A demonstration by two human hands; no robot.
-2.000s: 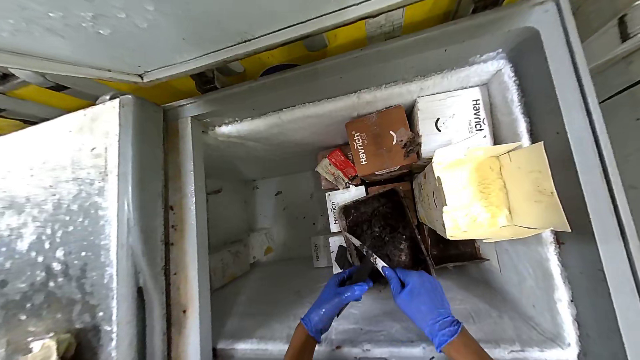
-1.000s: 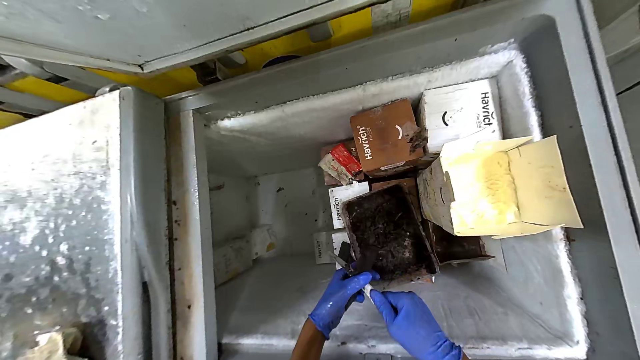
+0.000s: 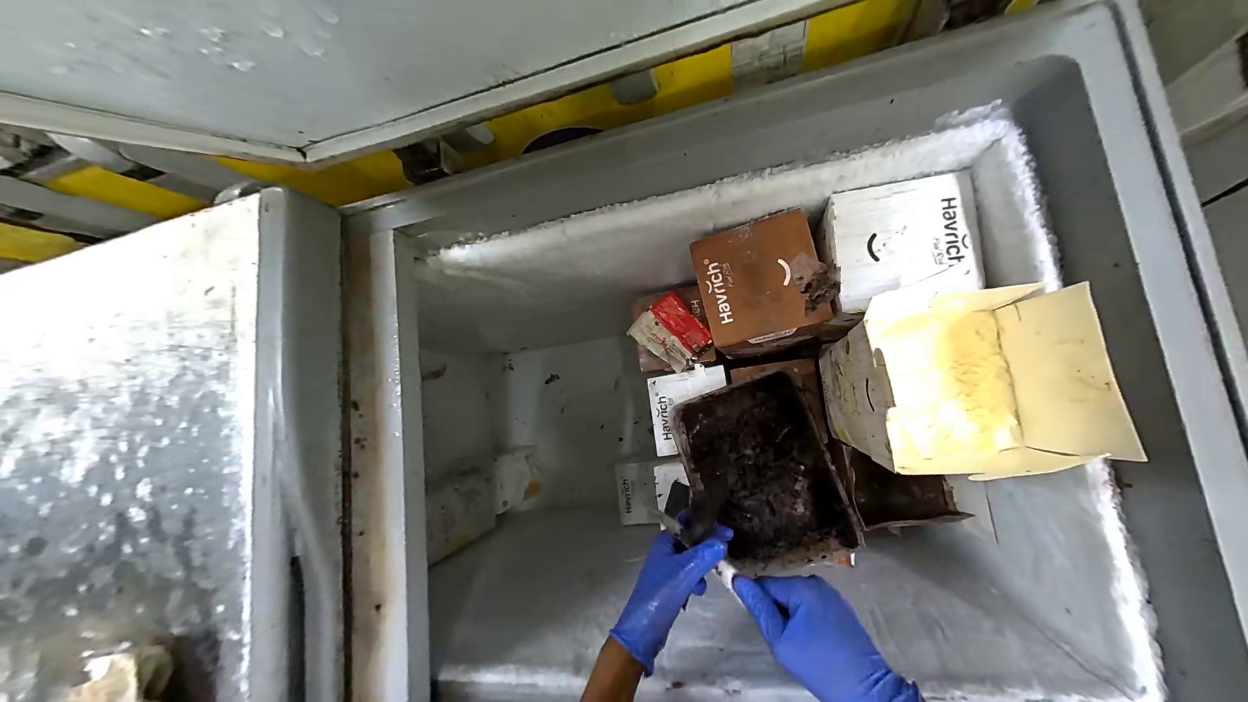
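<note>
Inside a chest freezer, a carton of dark brown frozen food (image 3: 770, 478) lies open-topped. My left hand (image 3: 673, 590), in a blue glove, is closed on a dark piece (image 3: 704, 507) at the carton's lower left corner. My right hand (image 3: 814, 624), also gloved in blue, grips the pale handle of a tool (image 3: 725, 573); its blade passes by the left fingers and is mostly hidden. To the right stands an open carton of yellow frozen food (image 3: 965, 380).
Behind are a brown Havrich carton (image 3: 756, 278), a white Havrich carton (image 3: 902, 234) and a crumpled red and white wrapper (image 3: 673, 331). The frosted freezer wall (image 3: 1131, 556) bounds the right side; a metal-edged divider (image 3: 375, 468) stands left.
The tool, which lay across the dark food two seconds ago, has come back to the carton's near left corner. Both hands have moved with it.
</note>
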